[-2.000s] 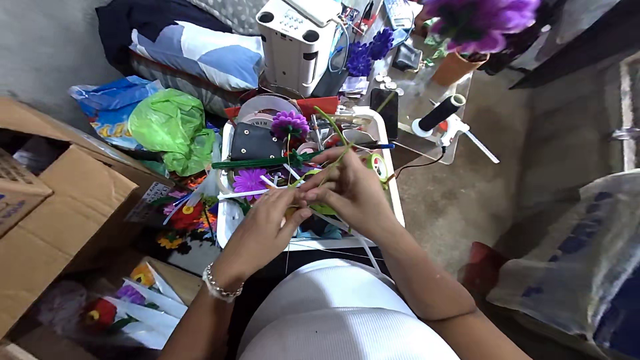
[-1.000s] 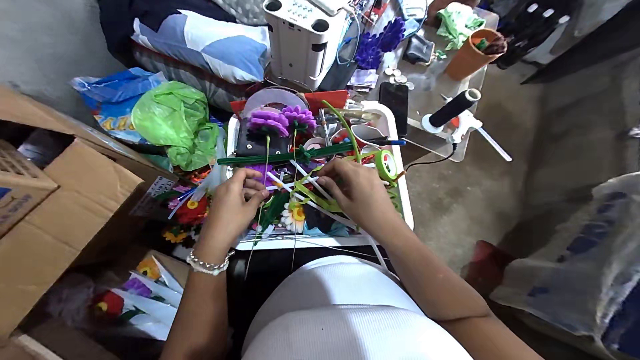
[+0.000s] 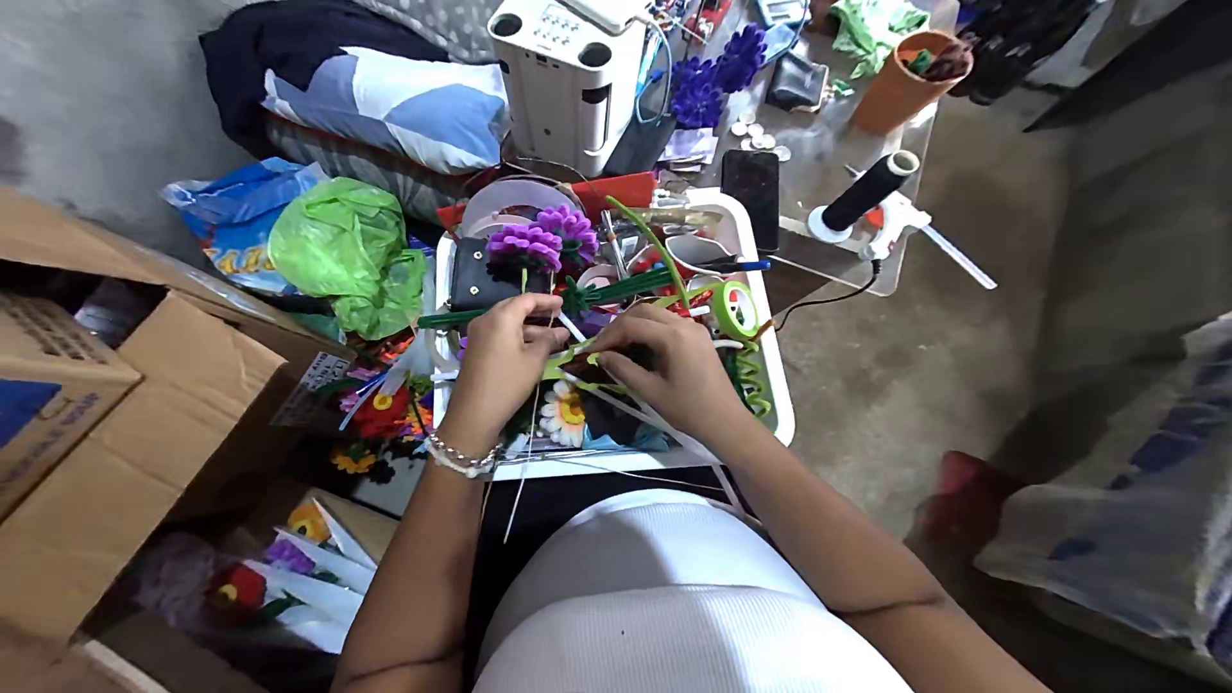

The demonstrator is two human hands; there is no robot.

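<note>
My left hand (image 3: 512, 361), wearing a bead bracelet, pinches the thin stem of a purple pipe-cleaner flower (image 3: 525, 246). The bloom stands above the fingers, and the bare wire hangs below them. My right hand (image 3: 664, 361) has thumb and forefinger closed on a strip of light-green floral tape (image 3: 558, 364) beside the left fingertips. Both hands are over a white plastic tray (image 3: 782, 385). A second purple flower (image 3: 568, 233) lies behind the first. Around them in the tray are a dark-green pipe-cleaner bundle (image 3: 626, 287), a green tape roll (image 3: 734, 310) and a white daisy (image 3: 563, 414).
A black phone (image 3: 751, 197), a glue gun (image 3: 895, 226) with a black spool (image 3: 871, 192), and an orange pot (image 3: 910, 85) stand on the clear table at right. Cardboard boxes (image 3: 173, 385) and a green plastic bag (image 3: 351, 255) are at left.
Two seconds ago my hands were close together with a purple flower beyond them; now they are apart. A large purple bloom seen over the orange pot in the earliest frame no longer shows there.
</note>
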